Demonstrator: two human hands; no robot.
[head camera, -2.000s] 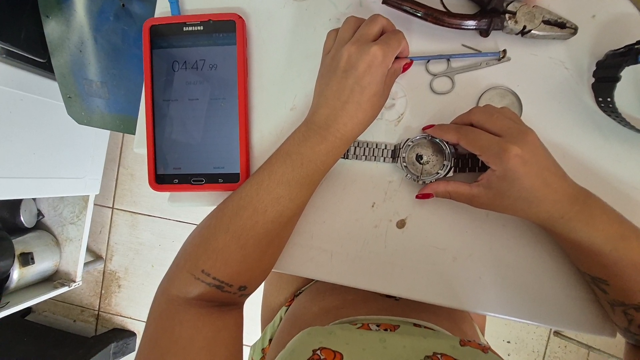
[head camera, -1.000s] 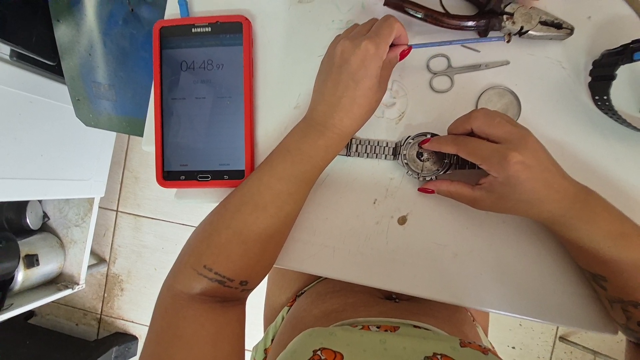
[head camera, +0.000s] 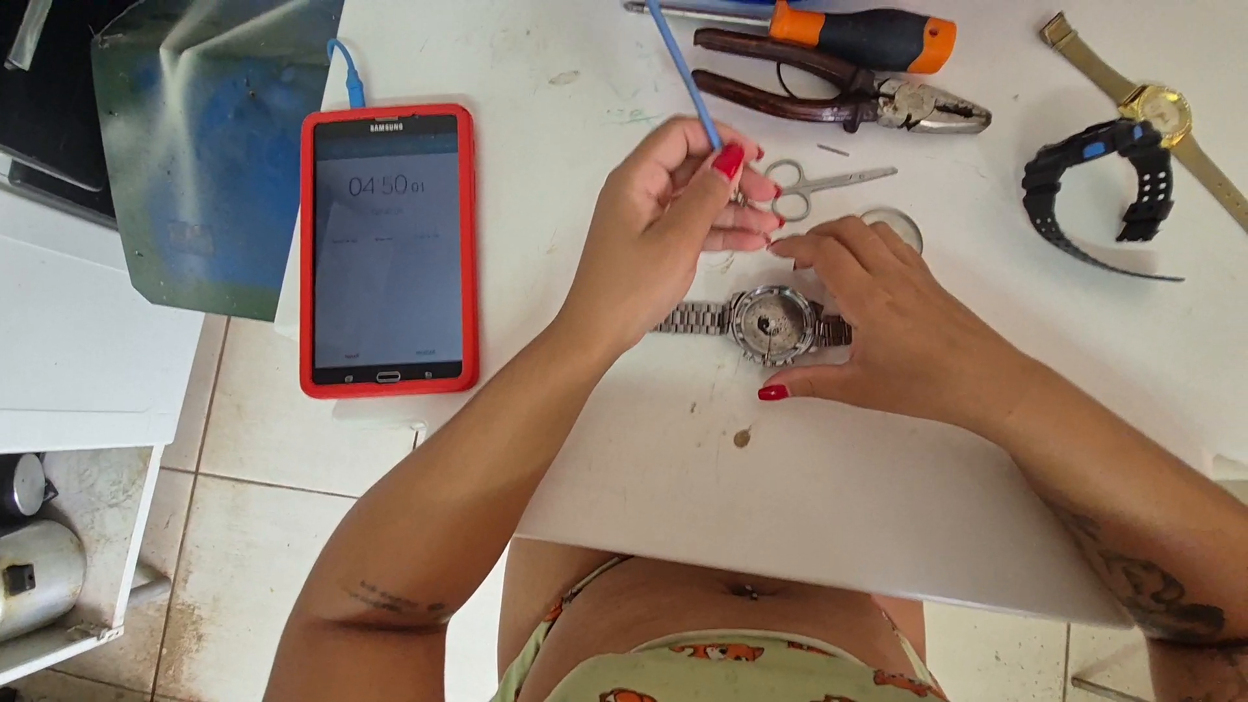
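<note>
A thin blue stick (head camera: 682, 73) is pinched between the thumb and fingers of my left hand (head camera: 673, 214), its far part pointing up and away. Below that hand a metal-bracelet wristwatch (head camera: 772, 327) lies on the white table, its round case showing a grey, worn inside face with a dark spot. My right hand (head camera: 887, 322) is spread around the right side of the case, thumb below and fingers above, and covers part of the bracelet; it does not plainly grip the watch. Small metal scissors (head camera: 829, 185) and a round metal disc (head camera: 895, 229), partly hidden by my right fingers, lie above.
Combination pliers (head camera: 838, 93) and an orange-and-black screwdriver (head camera: 863, 37) lie at the top. To the right are a black strap watch (head camera: 1097, 175) and a gold-coloured watch (head camera: 1160, 112). A tablet in a red case (head camera: 388, 249), with a blue cable, lies left. The table's front edge (head camera: 799, 580) is near my body.
My left hand has turned over and come down toward the watch, with the blue stick now pointing upward instead of right. My right hand has opened away from the watch case.
</note>
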